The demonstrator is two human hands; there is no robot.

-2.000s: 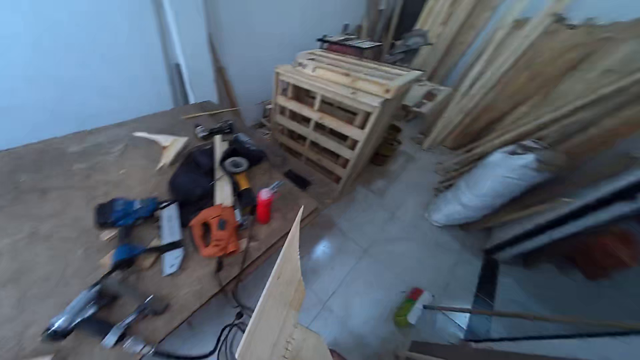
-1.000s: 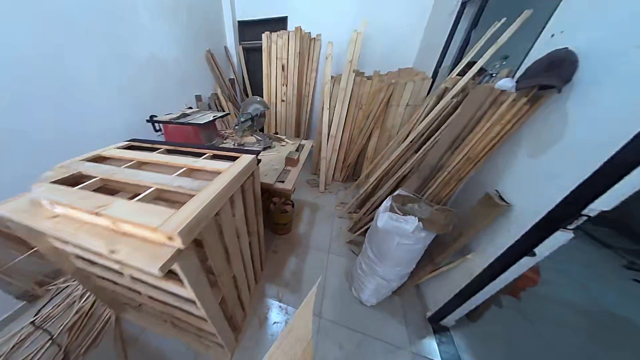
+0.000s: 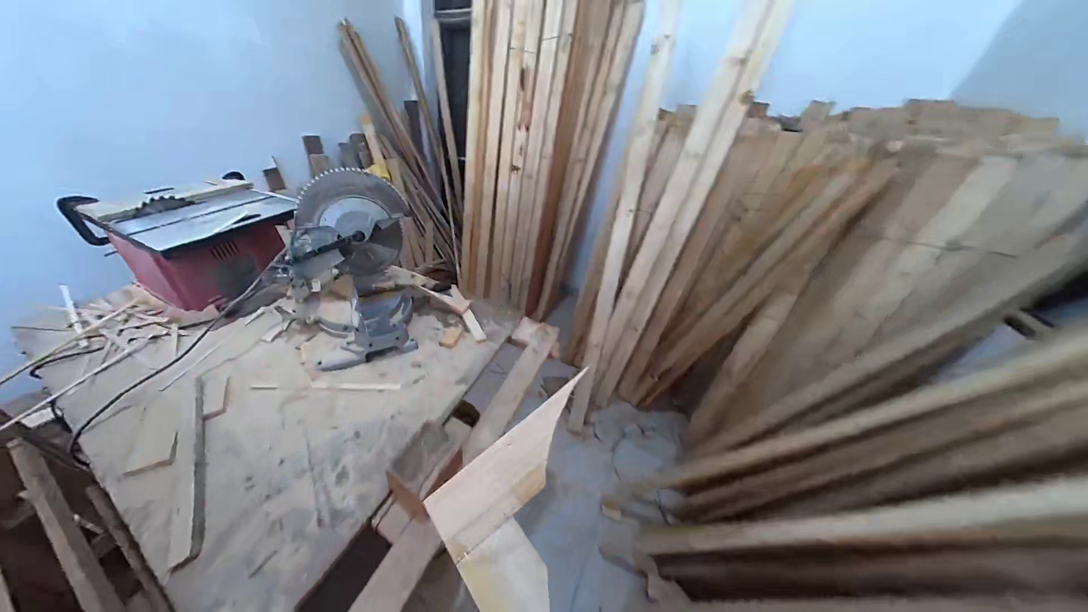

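A cut wooden board with a pointed end (image 3: 501,476) rises from the bottom edge at the centre, in front of the workbench's right side. Neither of my hands shows, so what holds this board is hidden. Left of it, a miter saw (image 3: 353,263) with a large round blade stands on the dusty workbench (image 3: 272,442). Behind and to its left sits a red table saw (image 3: 200,242) with a metal top.
Long planks (image 3: 544,144) lean upright at the back wall. More boards (image 3: 765,255) lean along the right, with stacked lengths of timber (image 3: 892,476) at the lower right. Offcuts (image 3: 187,476) and a black cable (image 3: 157,370) lie on the bench. Tiled floor (image 3: 578,501) shows between.
The view has swung and moved from the tool-strewn surface past the slatted wooden crate to the saw bench. The pointed board stays low in view throughout.
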